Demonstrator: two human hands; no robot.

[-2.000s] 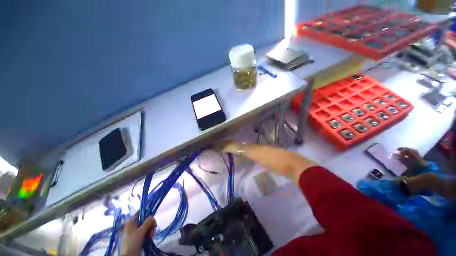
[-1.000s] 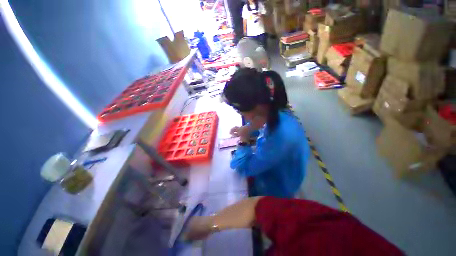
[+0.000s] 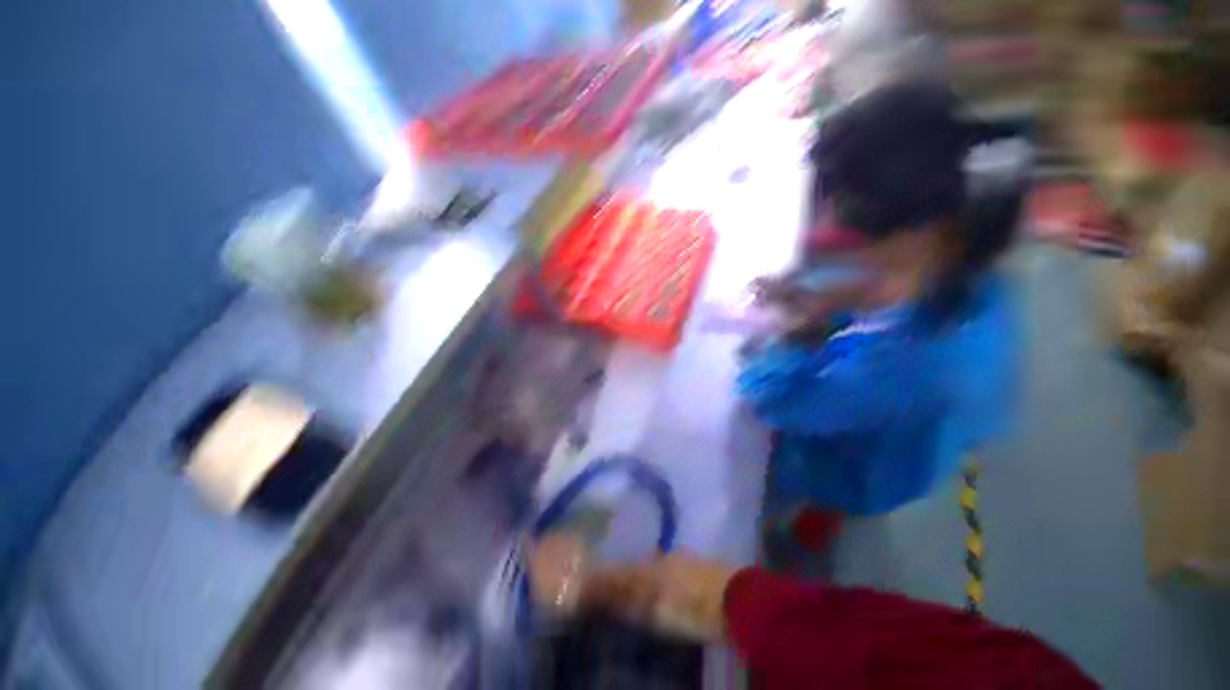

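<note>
The whole view is blurred. My right hand (image 3: 607,582), in a dark red sleeve, is at the lower middle over the bench. A loop of blue cable (image 3: 634,472) rises beside and behind it; I cannot tell whether the fingers hold the cable. A dark object (image 3: 614,654), blurred and cut off by the bottom edge, lies just below the hand. My left hand is not in view.
A phone with a glaring screen (image 3: 250,445) and a lidded jar (image 3: 304,263) stand on the raised shelf at left. Red compartment trays (image 3: 627,270) are ahead. A person in a blue smock (image 3: 890,391) sits at right, with cartons (image 3: 1194,404) beyond.
The view has swung, so shelf and person sit further right. A blue cable loop now shows by my right hand. My left hand, seen on the cables two seconds ago, is out of view.
</note>
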